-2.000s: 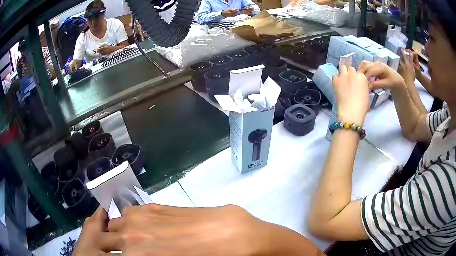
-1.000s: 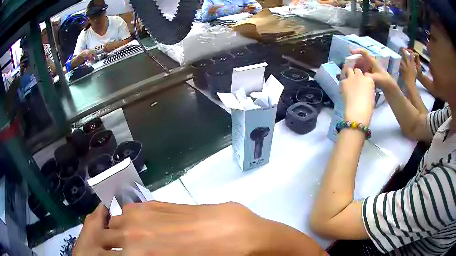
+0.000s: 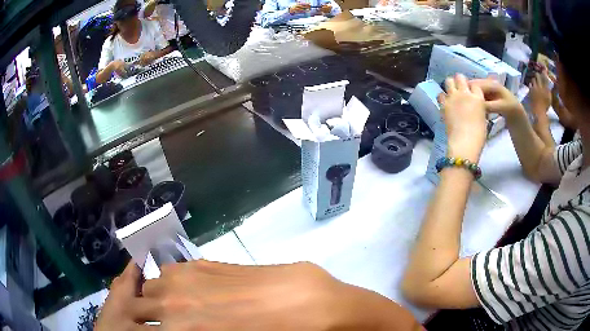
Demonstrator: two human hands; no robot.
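My right hand (image 3: 252,294) reaches in from the bottom right, large and cut off by the lower edge. Its fingers are bent at the mouth of an open retail box (image 3: 150,234) at the lower left. The box's white flaps stand up beyond the fingers; its body and my fingertips are hidden. I cannot make out my left hand. A second pale blue-grey retail box (image 3: 330,178) stands upright at the centre, its white flaps open and crinkled pale material in its mouth. A black round housing (image 3: 392,152) stands right of it.
Black round housings group at left (image 3: 97,244) and behind the centre box. A dark green conveyor (image 3: 207,168) runs behind the white bench (image 3: 291,249). A green post (image 3: 45,239) is at left. At right a neighbour's arm (image 3: 437,249) and pale blue boxes (image 3: 462,63).
The neighbour's hands have shifted at their box, and the worker across the conveyor has moved their hands. The view has shifted slightly. My right hand stays at the box mouth.
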